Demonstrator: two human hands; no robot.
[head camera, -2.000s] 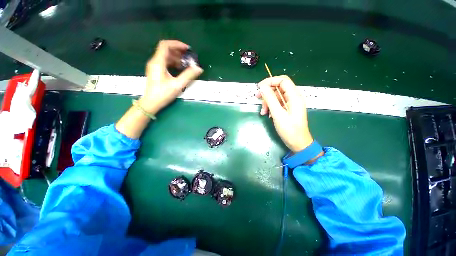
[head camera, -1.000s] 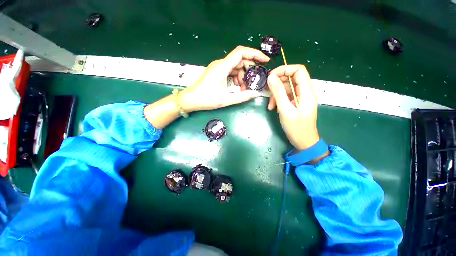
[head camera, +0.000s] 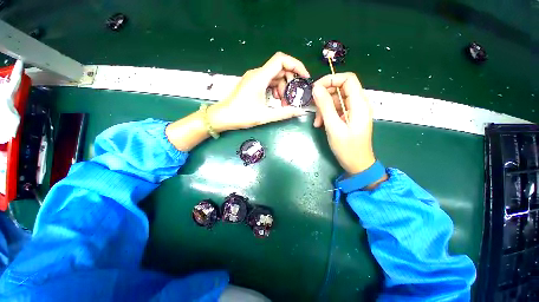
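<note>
My left hand (head camera: 255,97) holds a round black module (head camera: 298,92) with a whitish patch between thumb and fingers, over the white rail (head camera: 159,79). My right hand (head camera: 346,115) holds a thin tan stick (head camera: 331,66) between thumb and fingers; its thumb and index finger are at the module's right edge. The stick points up, away from the held module, and its upper end overlaps the view of another module (head camera: 334,52) on the belt. Whether they touch cannot be told.
One module (head camera: 252,151) lies on the green bench top, with three more (head camera: 234,209) in a group nearer me. Other modules (head camera: 476,52) and small flecks lie on the dark green belt. A black tray (head camera: 513,177) is at right. A red bin (head camera: 21,112) and dark flat object (head camera: 69,141) are at left.
My left hand has moved right from over the belt, bringing its module beside my right hand. The belt module near the stick has shifted right.
</note>
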